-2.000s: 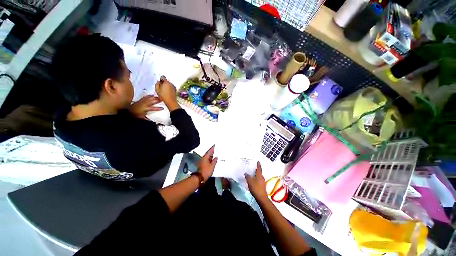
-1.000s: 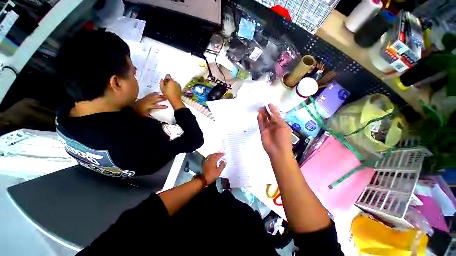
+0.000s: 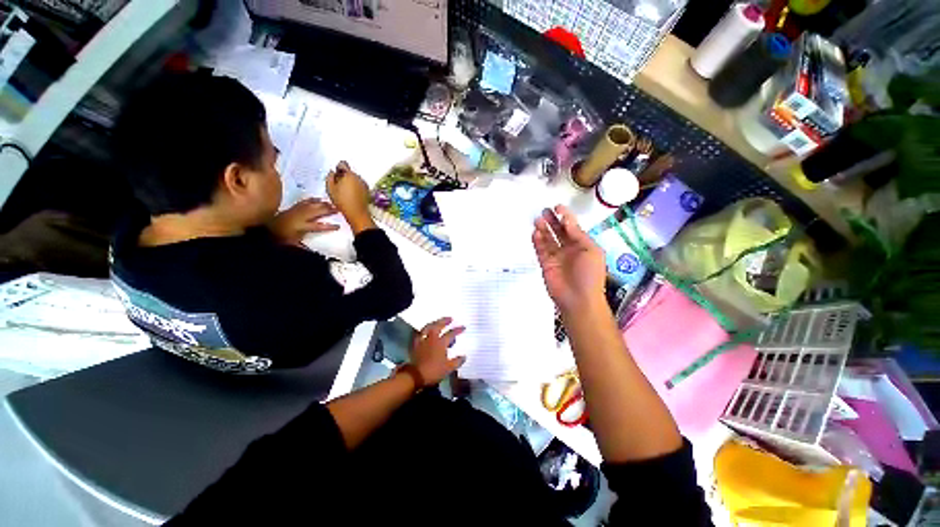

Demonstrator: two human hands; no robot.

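White paper sheets (image 3: pixel 505 324) with faint printed rows lie in front of me on the desk's edge; a blank white sheet (image 3: pixel 490 221) shows above them, its outline washed out by glare. My left hand (image 3: pixel 436 350) is at the sheets' lower left edge, fingers apart. My right hand (image 3: pixel 570 262) is raised over the sheets' right side, palm partly turned up and fingers bent. A small dark mark shows at its fingertips; whether it holds something or a sheet's edge is unclear.
A seated person (image 3: pixel 247 257) in black leans over papers on the left. Around the sheets are a mouse (image 3: pixel 434 205), scissors (image 3: pixel 566 399), a pink folder (image 3: pixel 680 345), a white wire basket (image 3: pixel 799 376), cardboard tube (image 3: pixel 603 154) and a monitor (image 3: pixel 361 23).
Since two seconds ago my right hand has left the sheets' lower edge and risen up and right, and printed rows now show. Since one second ago both hands have barely moved.
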